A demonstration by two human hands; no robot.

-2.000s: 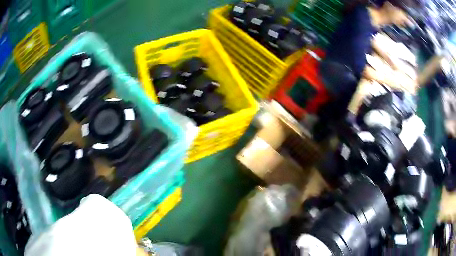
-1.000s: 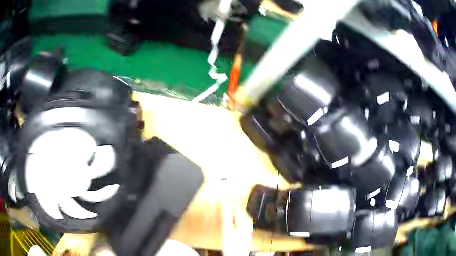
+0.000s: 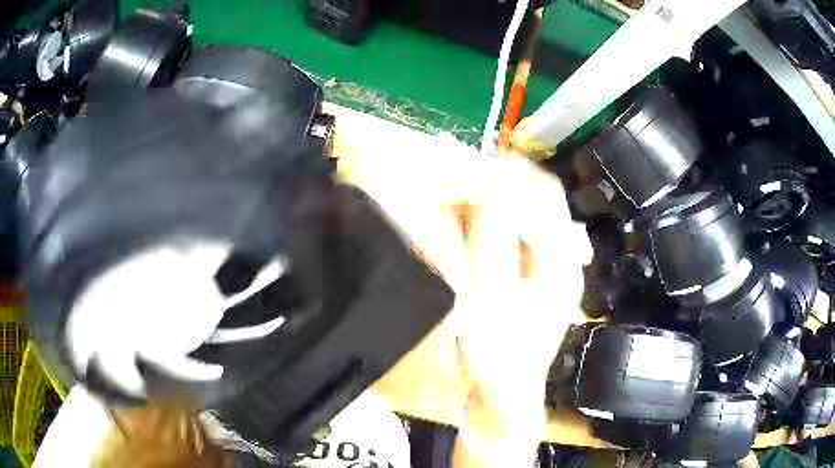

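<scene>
A black fan unit with exposed pale impeller blades fills the left side, tilted and blurred. Its boxy matte black base points to the lower right. My left hand is blurred at the bottom edge, closed on the fan's lower rim, with its fingers partly hidden. My right hand is a pale, overexposed blur over the tan worktop, right of the base. Its fingers are not clear, nor is whether it touches or holds anything.
Black fan units are piled on the right, and more stand at the upper left. A pale metal post rises beyond the worktop, beside an orange-red stick and a white cord. A yellow crate shows lower left.
The view has shifted, and the fan unit appears larger, with its base further right. My right hand and forearm have come into view across the worktop. My left hand now shows at the fan's lower rim.
</scene>
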